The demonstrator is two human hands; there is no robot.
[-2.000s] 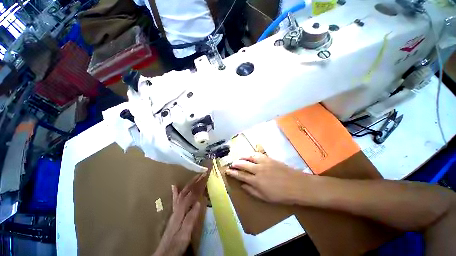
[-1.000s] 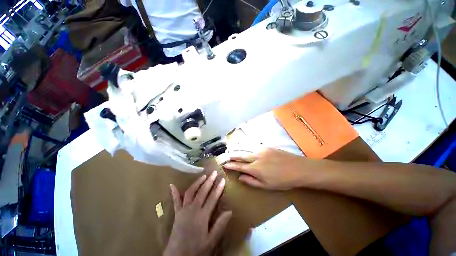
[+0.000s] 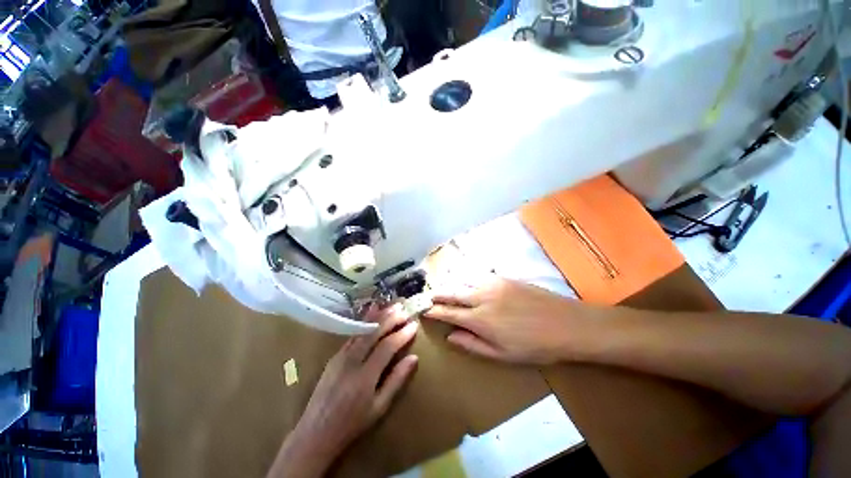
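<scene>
The brown panel [image 3: 224, 373] lies across the table under the white sewing machine head [image 3: 308, 196]. My left hand [image 3: 359, 378] rests on it, fingertips close to the presser foot [image 3: 406, 287]. My right hand [image 3: 504, 319] lies flat just right of the foot, fingers pressing the panel near its edge. Neither hand is closed around anything. The needle point is hidden. An orange piece with a zipper [image 3: 602, 243] lies right of my right hand. A small pale tab [image 3: 290, 372] is on the panel, left of my left hand. Part of a yellow strip [image 3: 443, 465] shows at the bottom.
The machine arm [image 3: 560, 121] spans the upper right, with a white cloth [image 3: 210, 252] hanging from its head. Dark snips [image 3: 742, 219] with a black cord lie on the white tabletop [image 3: 802, 252] at right. A person in white [image 3: 327, 37] is behind the machine. Red crates stand at upper left.
My left hand has moved forward to the presser foot. The brown panel now covers most of the yellow strip that lay exposed between my hands two seconds ago. My right hand has stayed near the foot.
</scene>
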